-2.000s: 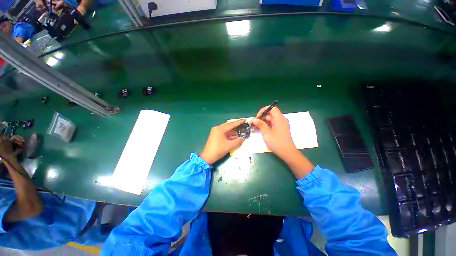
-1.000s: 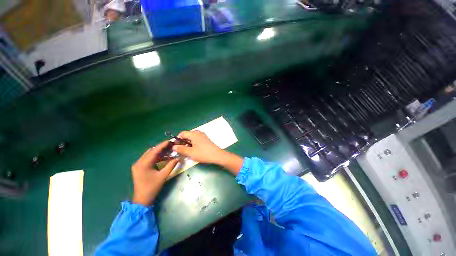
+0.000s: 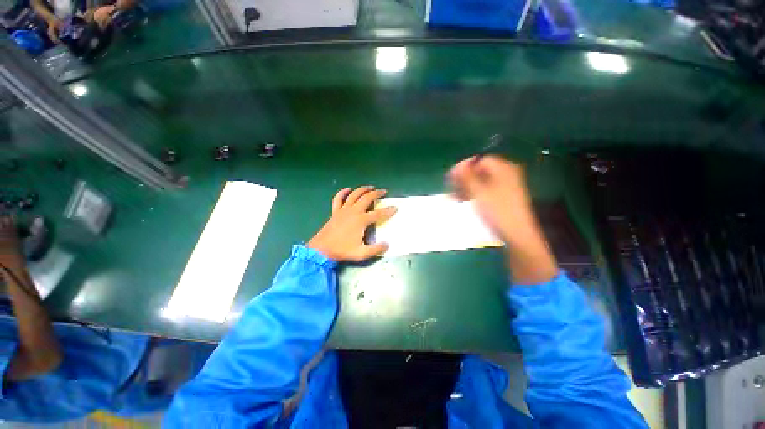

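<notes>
A long white label sheet (image 3: 436, 224) with a yellowish edge lies on the green bench in front of me. My left hand (image 3: 352, 226) rests on its left end, fingers spread. A small dark patch shows between thumb and fingers; I cannot tell if it is a module. My right hand (image 3: 495, 188) is blurred above the sheet's right end, fingers curled around a slim dark tool (image 3: 484, 155), also blurred. Whether anything is at the tool's tip is not visible.
A second white sheet (image 3: 222, 251) lies at left. Small modules (image 3: 222, 152) stand behind it beside a metal post (image 3: 101, 126). A pale packet (image 3: 87, 208) and a neighbour's arm (image 3: 33, 314) are far left. A dark flat rectangle (image 3: 566, 239) and black blister tray (image 3: 696, 293) are at right.
My hands have moved apart. The left has opened out onto the sheet's left end; the right has moved right with the tool. The view swung right and came back.
</notes>
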